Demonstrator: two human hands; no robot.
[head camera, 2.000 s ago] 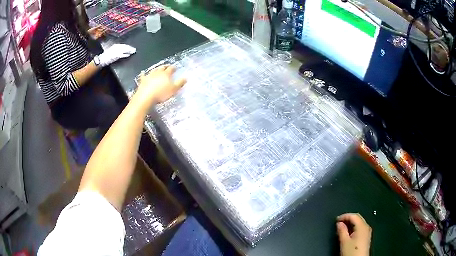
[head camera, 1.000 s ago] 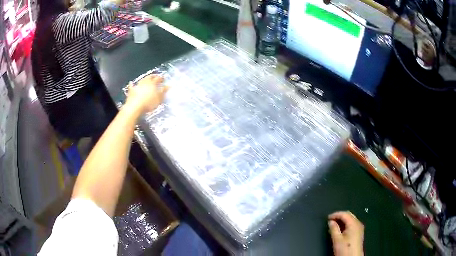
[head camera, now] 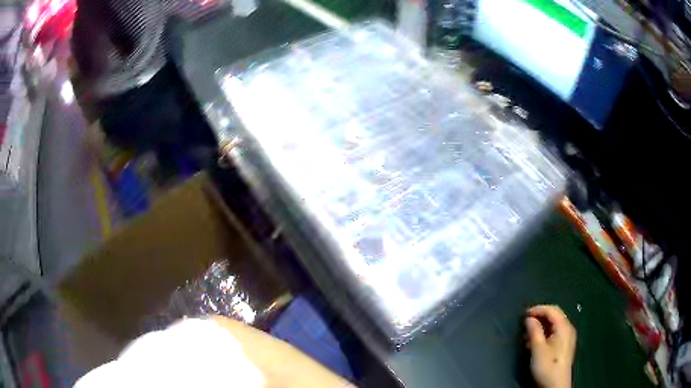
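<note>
A thick stack of clear, glossy blister trays (head camera: 394, 167) lies at an angle on the green-topped bench, blurred and with strong glare. No hand touches it. My left hand is out of the picture; only the white sleeve and a bare forearm show at the bottom edge, in front of the carton. My right hand (head camera: 552, 345) is at the bench's lower right, near the stack's front corner but apart from it. Its fingers are loosely curled with a gap to the thumb, and nothing shows in it.
An open cardboard carton (head camera: 151, 261) with shiny clear packaging (head camera: 220, 292) stands left of my knees. A person in a striped top (head camera: 136, 45) is at the upper left. A monitor (head camera: 534, 45), cables and orange-and-white items (head camera: 598, 246) line the bench's right side.
My left hand has left the stack's far left edge and gone out of view; its forearm has dropped to the bottom. The view has shifted. My right hand stays on the bench.
</note>
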